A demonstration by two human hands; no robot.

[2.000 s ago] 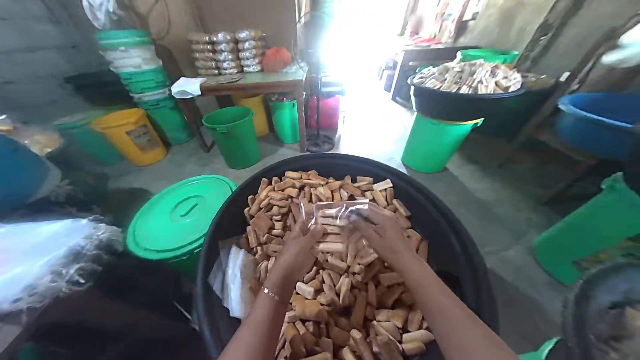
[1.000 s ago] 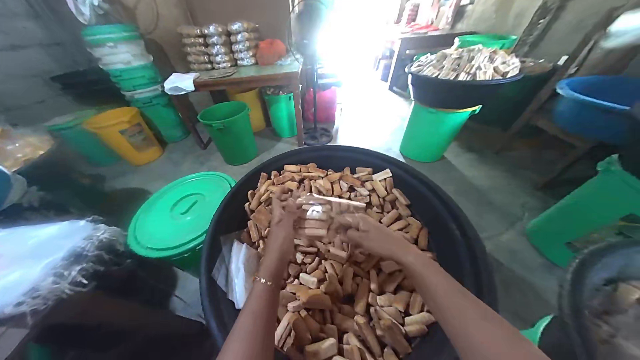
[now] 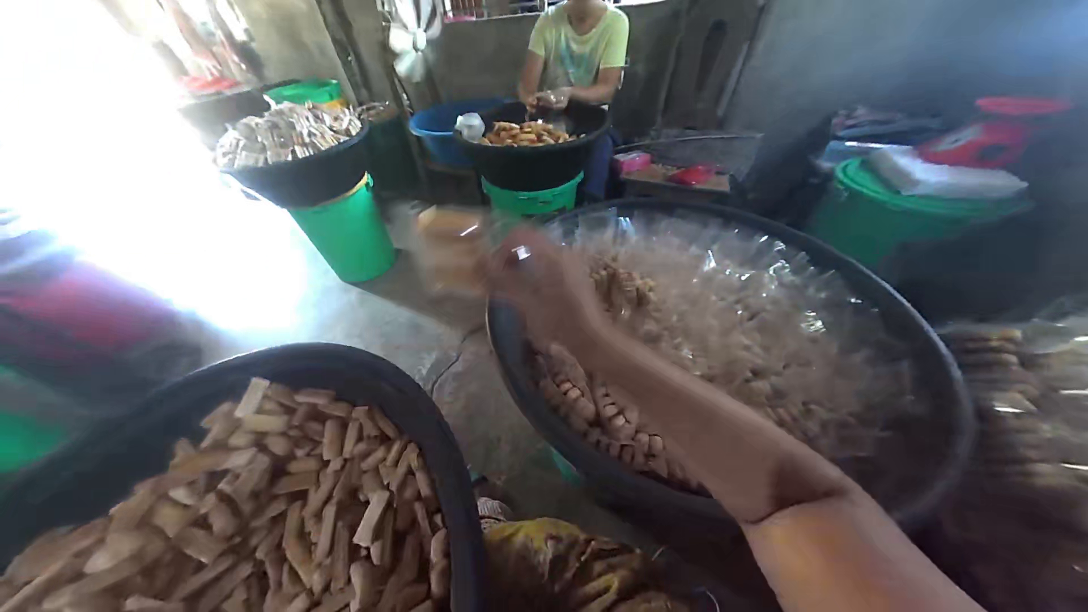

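Note:
My right hand [image 3: 531, 263] reaches out over the left rim of a black basin [image 3: 926, 340] and is closed on a clear plastic bag of bread pieces [image 3: 450, 251], blurred by motion. Under and beyond my forearm, that basin holds many filled clear bags [image 3: 765, 314]. At the lower left, loose brown bread pieces [image 3: 297, 501] fill another black basin [image 3: 425, 408]. My left hand is out of view.
Across the room a person [image 3: 578, 59] in a light shirt works at a black basin of bread pieces [image 3: 527, 133]. A green bucket [image 3: 344, 234] carries a basin of filled bags [image 3: 289, 132]. A green lidded bucket [image 3: 892, 204] stands at the right.
The view has swung far to the right. Both hands were at a clear bag over the loose pieces before; now my right hand holds a filled bag by the other basin.

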